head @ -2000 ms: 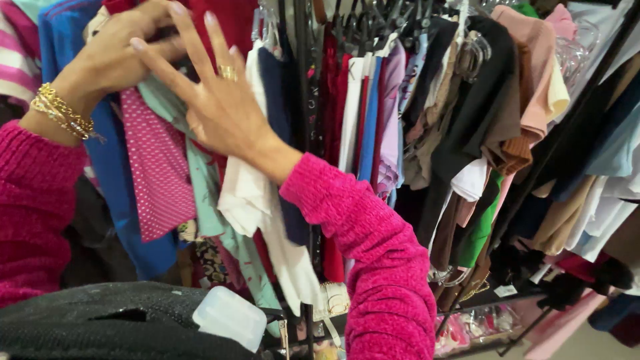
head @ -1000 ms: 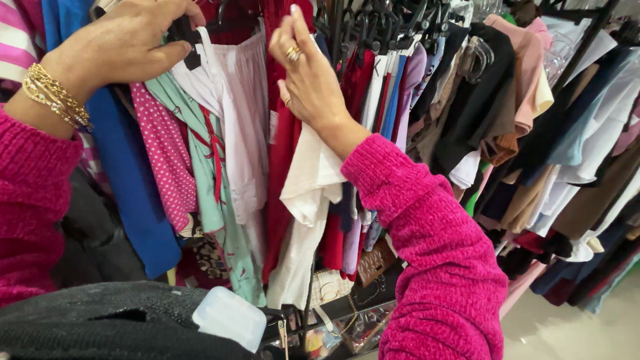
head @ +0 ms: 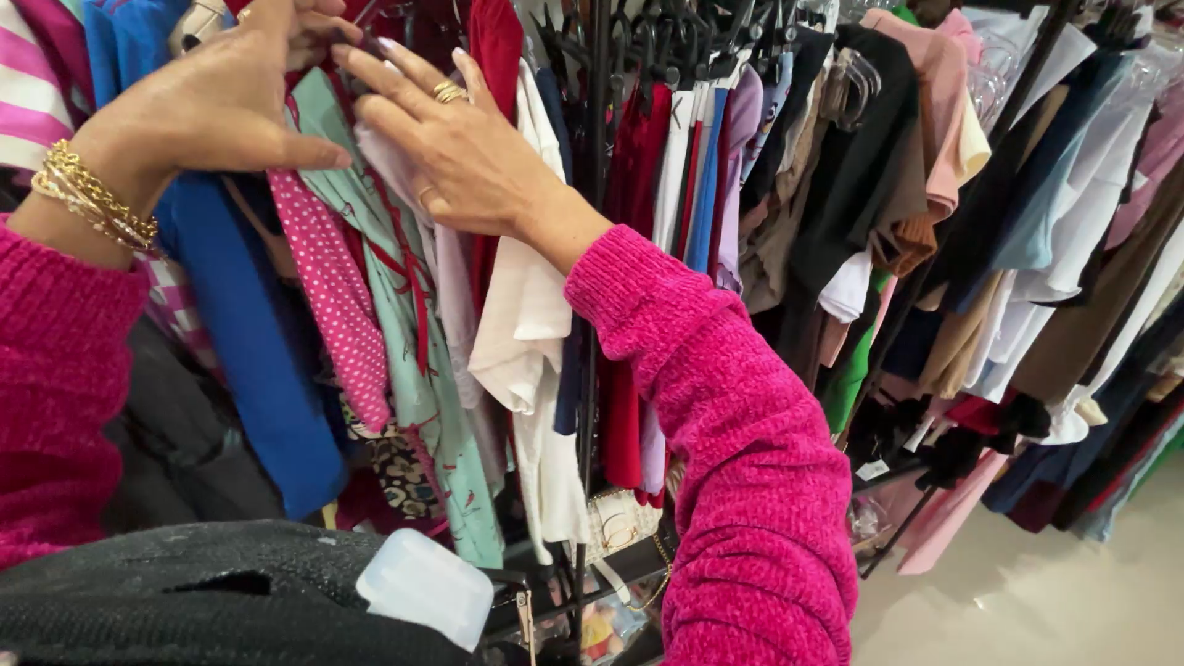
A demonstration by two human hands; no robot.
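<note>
My left hand (head: pixel 231 92), with gold bracelets at the wrist, is raised at the upper left by the hanger tops, thumb apart from its fingers; its fingertips are partly hidden. My right hand (head: pixel 449 139), wearing gold rings, reaches in from the right with its fingers spread against the upper part of a pale lilac garment (head: pixel 453 305). Between and below the hands hang a mint green patterned garment (head: pixel 416 370) with red ties and a pink polka-dot garment (head: pixel 338 296). White garments (head: pixel 527 324) hang just right of my right hand. Whether either hand grips anything is unclear.
A blue garment (head: pixel 250 342) hangs at left. A black rack post (head: pixel 592 277) stands mid-view, with more clothes on black hangers (head: pixel 680 46) beyond. A cream chain bag (head: pixel 618 527) sits low. A black mesh item (head: pixel 185 601) with a translucent white piece (head: pixel 425 587) fills the lower left.
A second ago my right hand was farther right beside the red garment; it has moved left, close to my left hand. The pale lilac garment, spread out then, is now narrower and partly covered.
</note>
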